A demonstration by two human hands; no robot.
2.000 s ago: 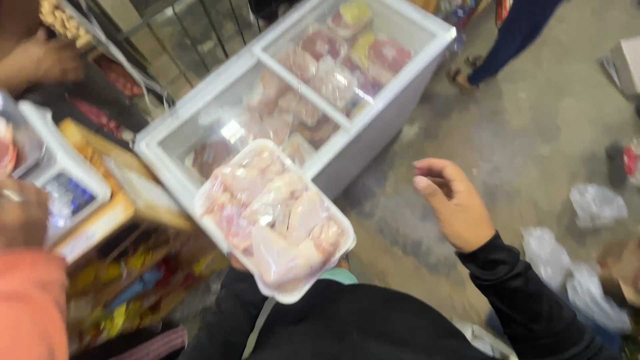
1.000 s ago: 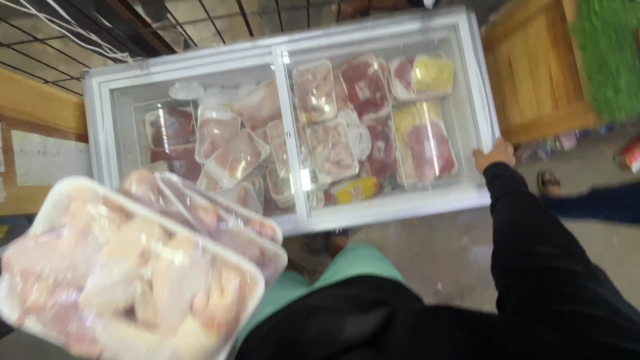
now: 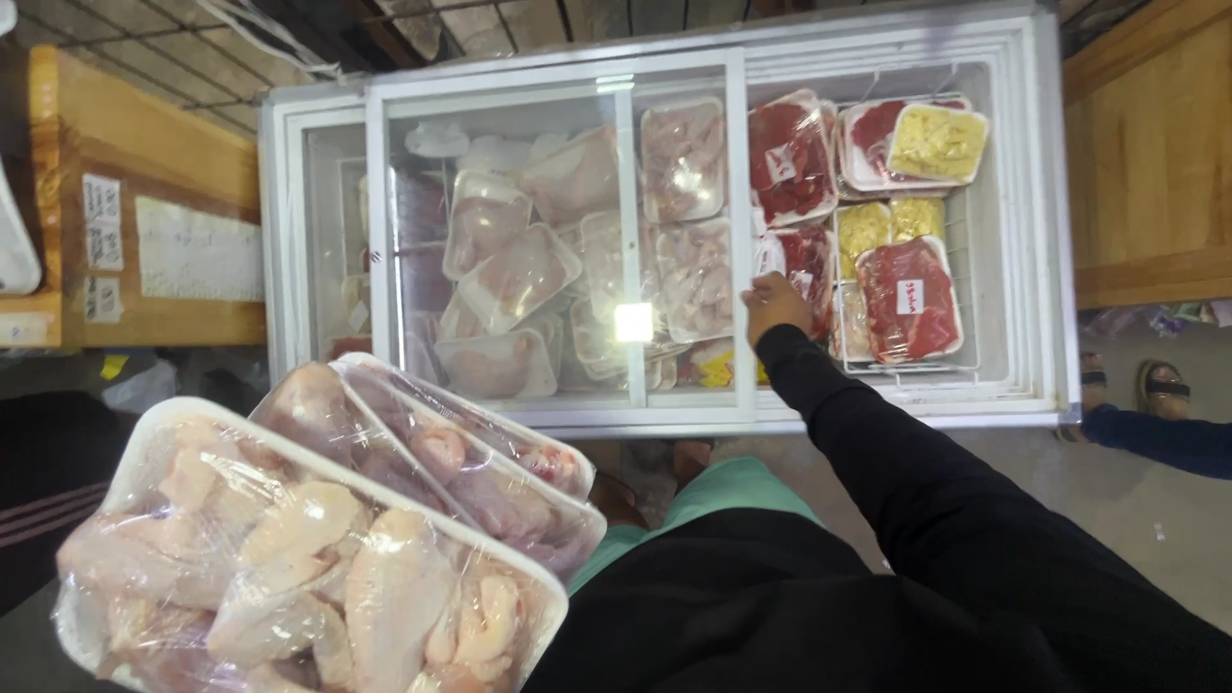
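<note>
My right hand (image 3: 778, 306) grips the edge of the chest freezer's sliding glass lid (image 3: 745, 241), its fingers curled over the frame. Right of it the freezer is uncovered, with wrapped trays of red meat (image 3: 910, 298) and yellow packs (image 3: 938, 142) in a wire basket. Through the glass show wrapped trays of pale poultry (image 3: 520, 279). At the lower left, a film-wrapped foam tray of chicken pieces (image 3: 318, 568) lies over more wrapped poultry trays (image 3: 472, 462), held up in front of the freezer. My left hand is hidden beneath or behind them.
Wooden cabinets stand at the left (image 3: 154, 241), with papers bearing handwriting, and at the right (image 3: 1145, 164). Wire grating runs behind the freezer. At the right edge another person's sandalled foot (image 3: 1165, 385) and dark trouser leg (image 3: 1155, 438) are on the floor side.
My right hand has moved left from the freezer's right end, and the sliding lid has moved left with it, opening the right side. The view has swung round to face the freezer.
</note>
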